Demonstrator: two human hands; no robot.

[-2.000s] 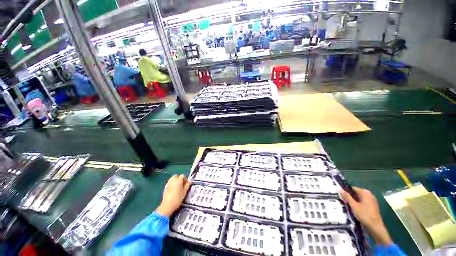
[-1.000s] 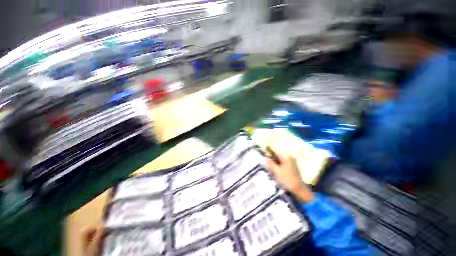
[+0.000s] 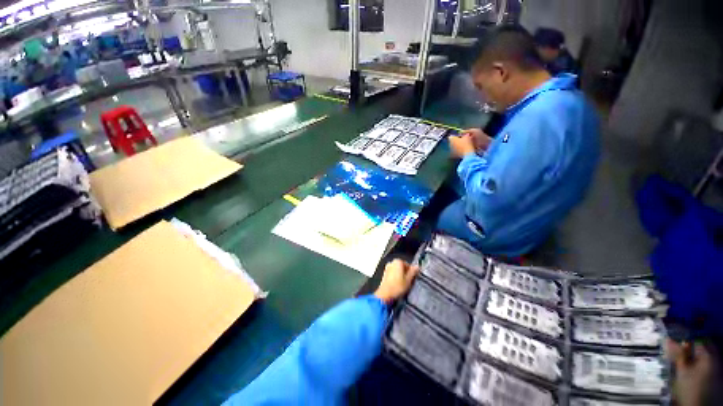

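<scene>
A large dark blister tray (image 3: pixel 563 323) is at the lower right. Its middle and right columns hold whitish slotted phone housings (image 3: pixel 519 347). The pockets of its left column (image 3: pixel 432 329) look dark, and whether they are empty is unclear. My left hand (image 3: pixel 396 281) grips the tray's upper left edge. My right hand (image 3: pixel 691 371) is at the tray's right edge, dim and blurred, with its fingers around the rim. A small dark thing shows by its fingers, too unclear to name.
A tan cardboard sheet (image 3: pixel 127 313) with a crinkled liner lies at left, another (image 3: pixel 162 178) beyond it. A tray stack (image 3: pixel 43 194) stands far left. Yellow-cream sheets (image 3: pixel 337 230) and blue film (image 3: pixel 376 190) lie ahead. A seated person (image 3: pixel 531 166) works by another tray (image 3: pixel 396 143).
The view has swung right. The tray of housings that lay over the near cardboard is off it, and the cardboard is bare. Both hands are now at a tray at lower right.
</scene>
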